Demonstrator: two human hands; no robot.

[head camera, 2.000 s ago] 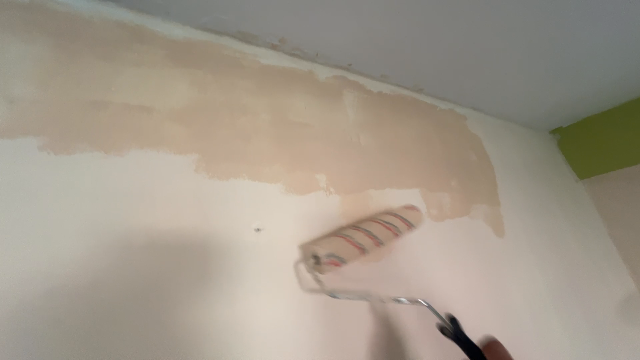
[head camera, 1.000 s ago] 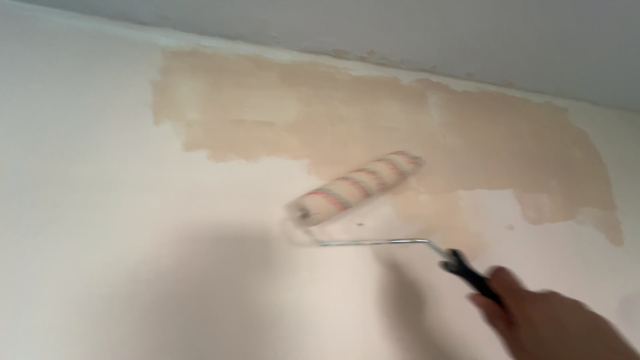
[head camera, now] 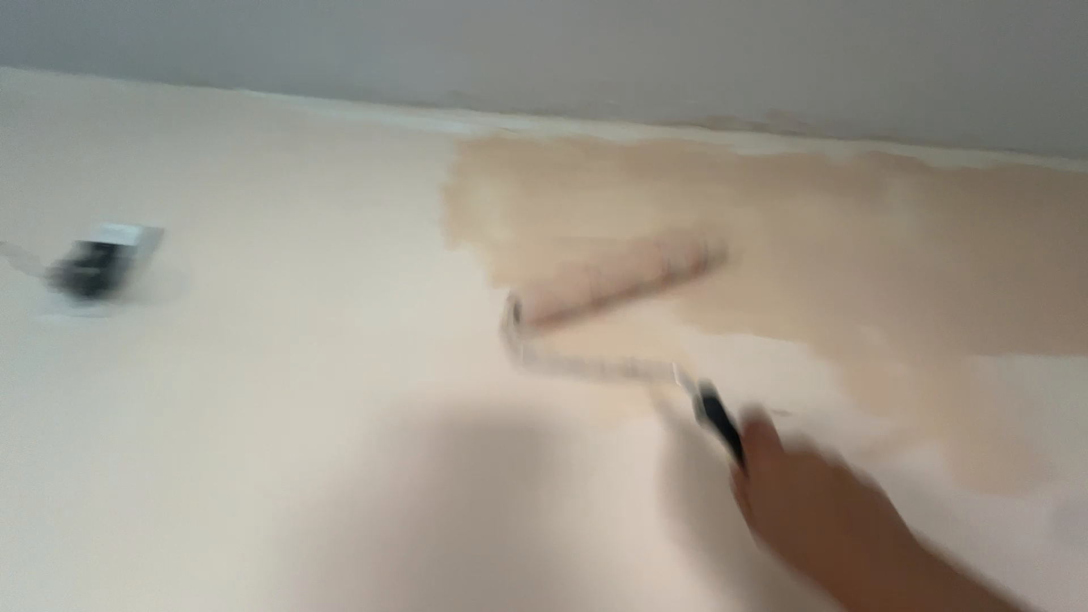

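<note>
My right hand point(head camera: 807, 493) is closed around the black handle of a paint roller point(head camera: 620, 276), at the lower right. The roller's wire frame runs left from the handle and bends up to the sleeve, which lies tilted over the lower left part of a tan painted patch point(head camera: 935, 246). Both the sleeve and the hand are blurred by motion. Around the patch the wall point(head camera: 280, 323) is pale, with fainter tan paint below the sleeve. My left hand is not in view.
A grey ceiling point(head camera: 544, 51) meets the wall along a pale, uneven strip. At the left, a blurred black and white fitting point(head camera: 98, 268) is on the wall, with what looks like a thin cable beside it. Soft shadows fall on the lower wall.
The view has swung left, bringing the wall fitting in. My right hand has moved left along the wall with the roller, and fainter tan paint now shows lower on the wall.
</note>
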